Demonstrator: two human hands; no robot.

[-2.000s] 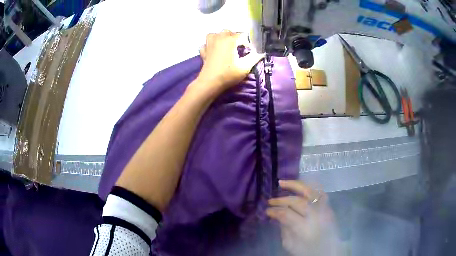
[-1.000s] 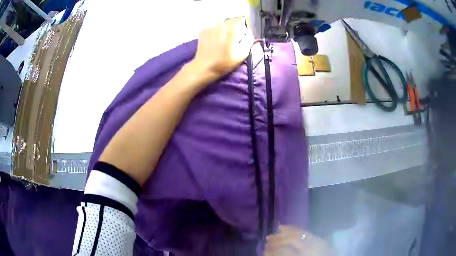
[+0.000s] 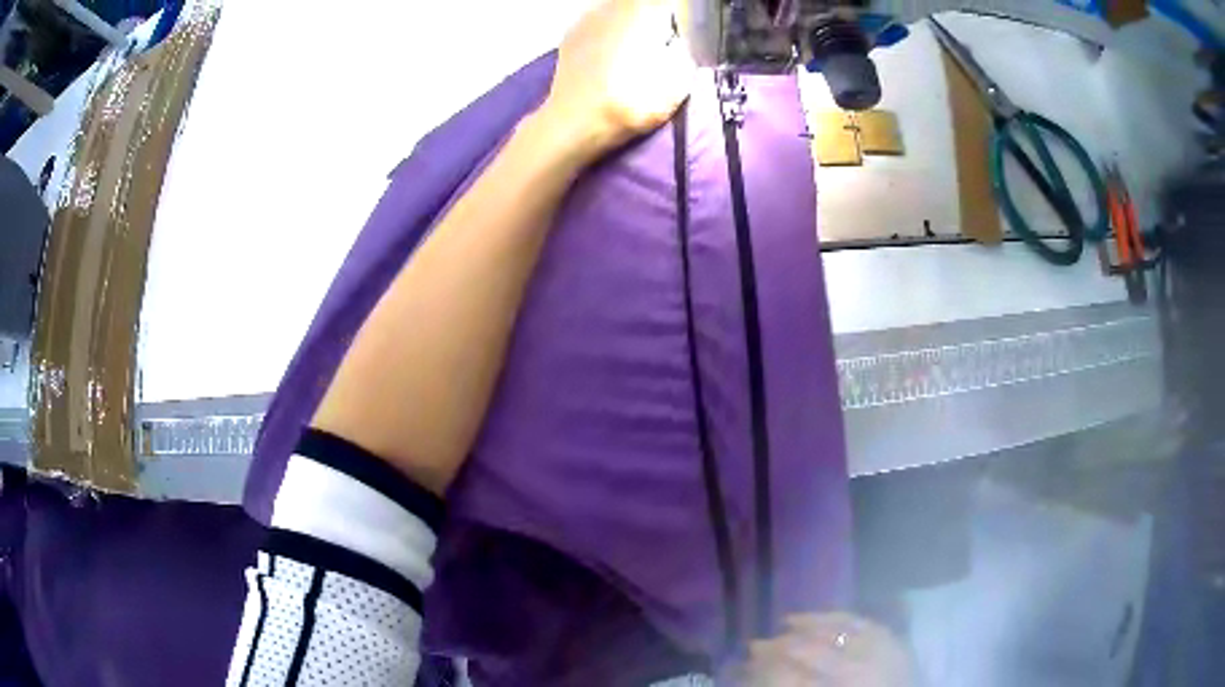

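The purple fabric (image 3: 591,349) lies across the table and runs under the presser foot (image 3: 732,97). Two black strips (image 3: 750,336) run down it, nearly straight, with the cloth beside them mostly flat. My left hand (image 3: 621,74) lies on the cloth just left of the foot, its fingertips washed out by glare, so its grip is unclear. My right hand (image 3: 822,654) is at the bottom edge, blurred and partly cut off, closed on the lower end of the fabric and strips.
Green-handled scissors (image 3: 1045,181), orange snips (image 3: 1123,226) and small tan blocks (image 3: 860,136) lie right of the foot. A dark knob (image 3: 846,67) is beside it. A measuring scale (image 3: 987,369) lines the front edge. Brown tape (image 3: 114,255) is at left.
The view has shifted. My right hand has moved down, away from the foot, and the strips between the hands have gone from puckered to nearly straight. My left hand stays beside the foot.
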